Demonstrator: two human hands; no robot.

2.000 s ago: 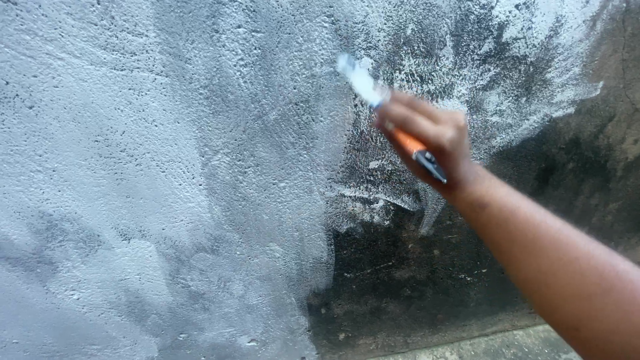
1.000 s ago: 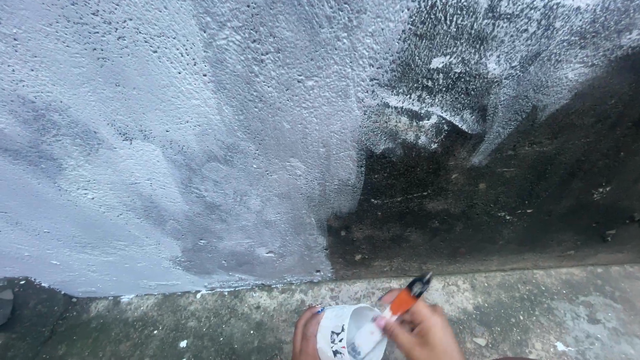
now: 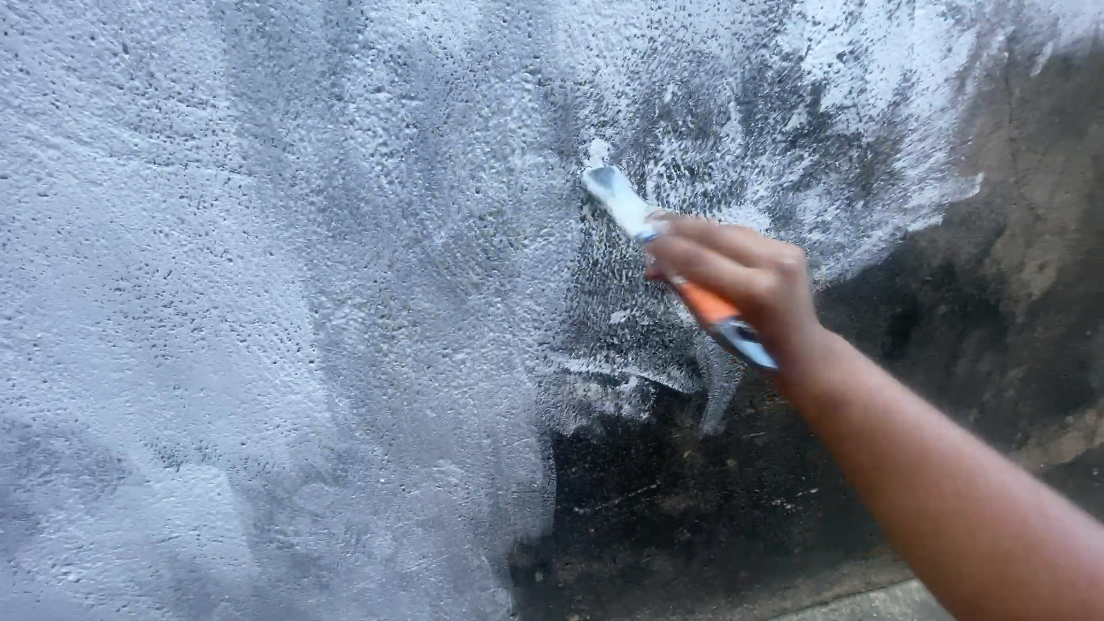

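My right hand (image 3: pixel 733 267) is closed around a paintbrush (image 3: pixel 709 304) with an orange and dark handle. White paint coats the brush's head, whose tip meets the rough wall (image 3: pixel 414 285) beside a small thick dab of white paint (image 3: pixel 597 153). Left of the brush the wall is covered in whitish-grey paint; around and right of it the coat is patchy, with dark surface showing through. Below the hand lies a bare, blackened part of the wall (image 3: pixel 655 509). My left hand is out of view.
A strip of concrete ground (image 3: pixel 871 604) shows at the bottom right, along the foot of the wall. Brownish unpainted wall (image 3: pixel 1035 216) extends along the right side.
A second ago my right hand held the brush at a white container low down, with my left hand beside it. The brush is now up at the wall; view has shifted, container out of sight.
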